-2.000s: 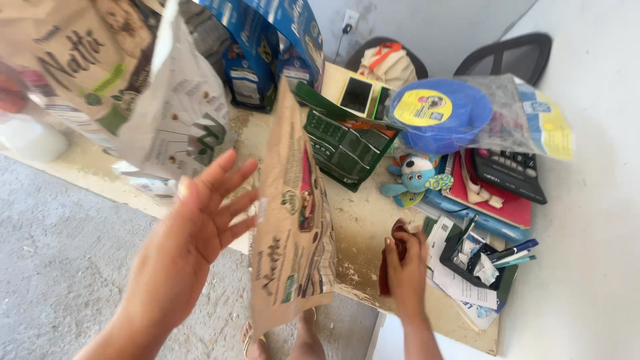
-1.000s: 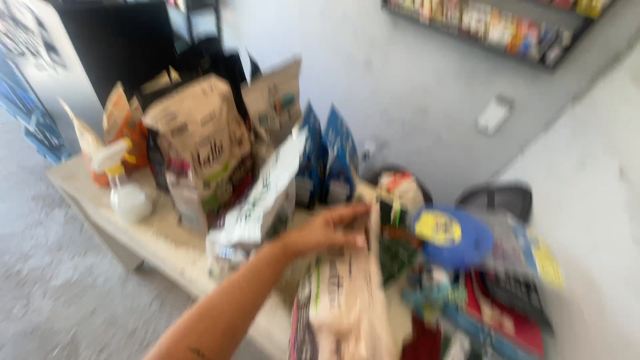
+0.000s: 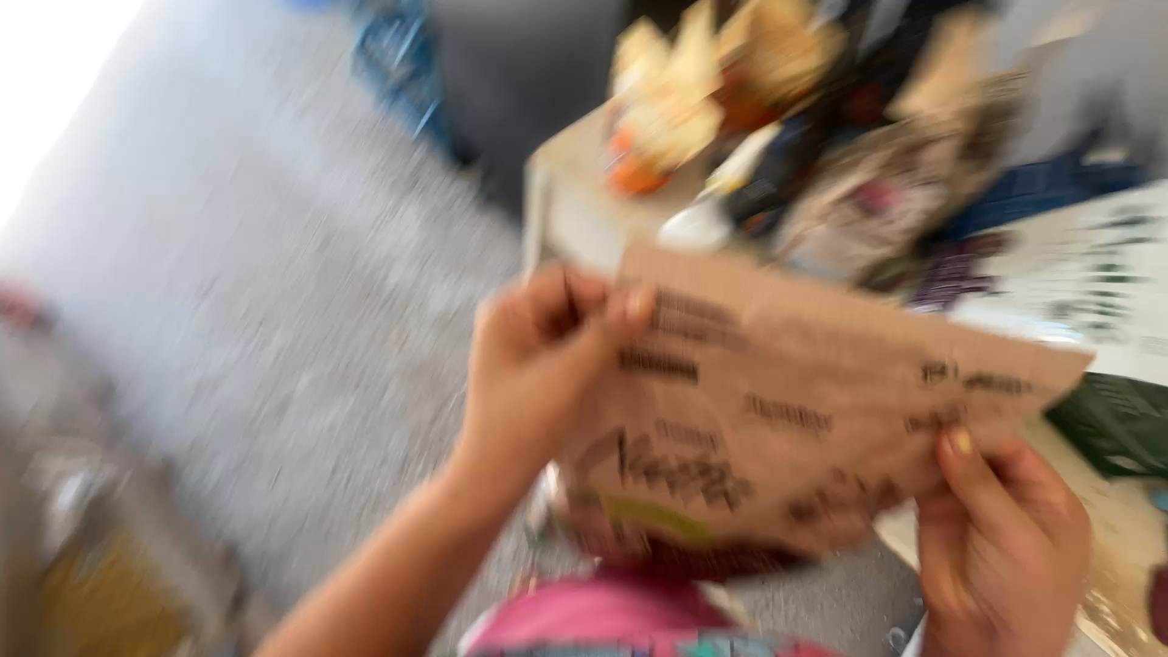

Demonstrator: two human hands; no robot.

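Observation:
A brown paper-like bag (image 3: 766, 411) with dark printing and a yellow-green band is stretched between my two hands, in front of my body. My left hand (image 3: 547, 365) pinches its upper left edge between thumb and fingers. My right hand (image 3: 1004, 538) grips its right side, the thumb lying on the printed face. The bag's lower end, dark red, hangs above pink clothing (image 3: 602, 620). The whole view is blurred by motion, and the bag's back is hidden.
Behind the bag a pale table (image 3: 584, 201) carries orange and cream bags (image 3: 666, 119), a white bottle (image 3: 703, 219), another brown bag (image 3: 867, 201), a white bag (image 3: 1086, 274) and a dark green package (image 3: 1113, 424). Grey floor (image 3: 301, 255) lies left, with a blurred sack (image 3: 109, 566) low down.
The view has swung far to the left. A brown bag is now held in both hands; one second ago one hand reached over a brown bag at the table.

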